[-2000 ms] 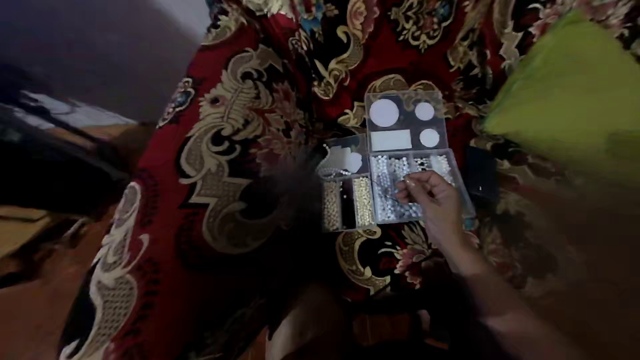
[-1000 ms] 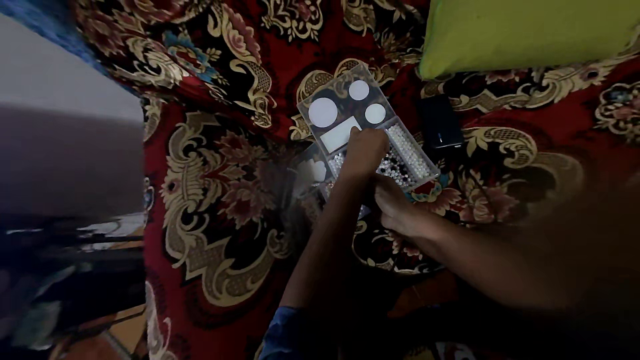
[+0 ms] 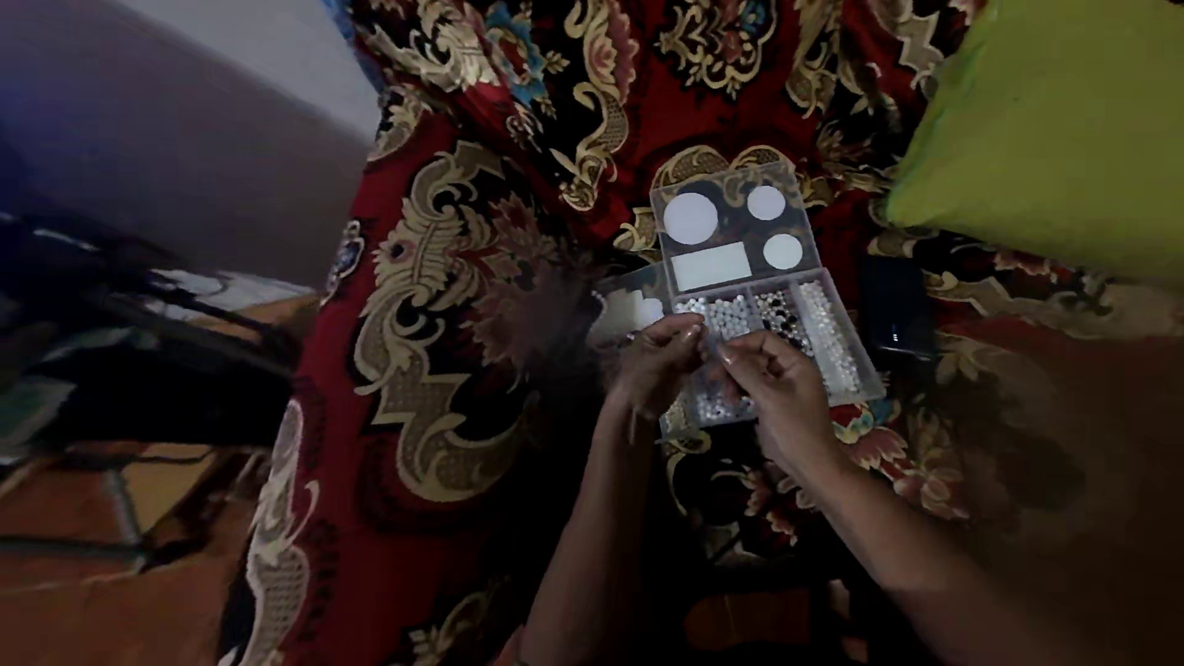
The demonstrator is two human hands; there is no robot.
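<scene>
An open clear plastic bead box (image 3: 867, 379) lies on the patterned cloth, its compartments holding white, pearly and dark beads. White round and rectangular stickers mark its raised lid (image 3: 731, 228). Over the box's near left part, my left hand (image 3: 655, 365) has thumb and forefinger pinched together. Close beside it on the right, my right hand (image 3: 777, 379) is pinched in the same way, fingertips near the left ones. Whatever is between the fingertips is too small and dim to make out. Partly behind my left hand is a second clear box (image 3: 622, 310) with pale pieces in its lid.
Red, black and gold floral cloth (image 3: 444, 333) covers the seat. A yellow-green cushion (image 3: 1045, 139) lies at the upper right, and a dark flat object (image 3: 895, 307) sits just right of the bead box. Dark furniture with metal legs (image 3: 125, 504) stands at the left.
Both hands were close together over the box a second ago with the forearms crossing; now they are side by side, fingertips facing each other. The view has swung.
</scene>
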